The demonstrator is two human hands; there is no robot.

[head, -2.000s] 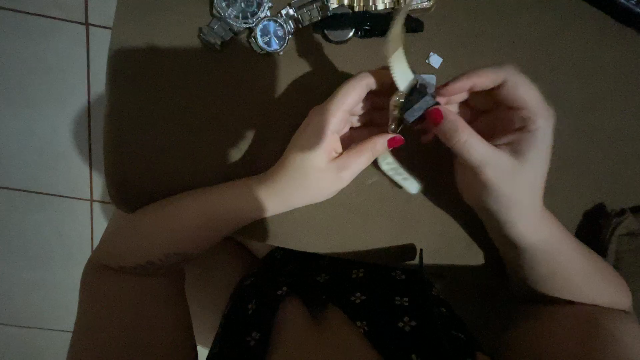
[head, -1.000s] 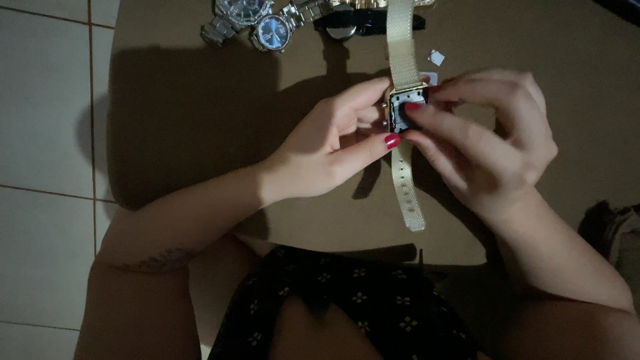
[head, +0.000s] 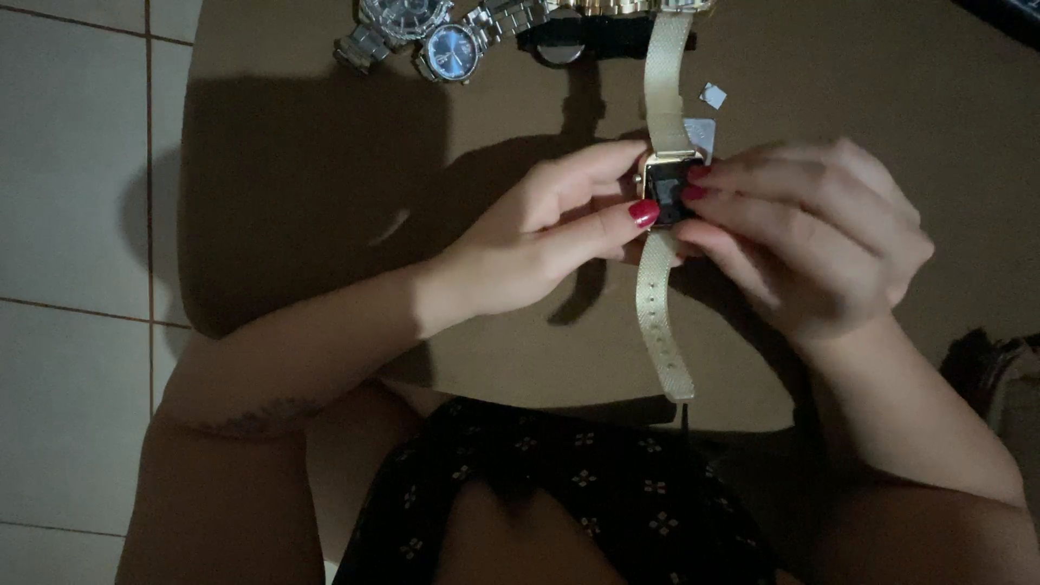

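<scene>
A wristwatch with a rectangular gold-toned case (head: 671,192) and a pale gold perforated strap (head: 655,313) is held over the brown table. My left hand (head: 552,219) grips the case from the left, its thumb on the lower left corner. Dark parts show in the case, which looks open on the side facing me. My right hand (head: 804,227) is at the case's right edge, two fingertips on the dark inside and the thumb below. Whether it holds a small part cannot be told. One strap half points up, the other hangs down toward my lap.
Metal watches, one with a blue dial (head: 449,53), lie at the top of the brown table (head: 504,349). Beside them is a black-strapped watch (head: 561,50). A small white square piece (head: 712,96) and a clear flat piece (head: 700,136) lie above my right hand. A dark object sits at the right edge.
The strap was curled and tilted two seconds ago; now it is spread up and down. A dark block held by my right fingers then is no longer seen apart from the case.
</scene>
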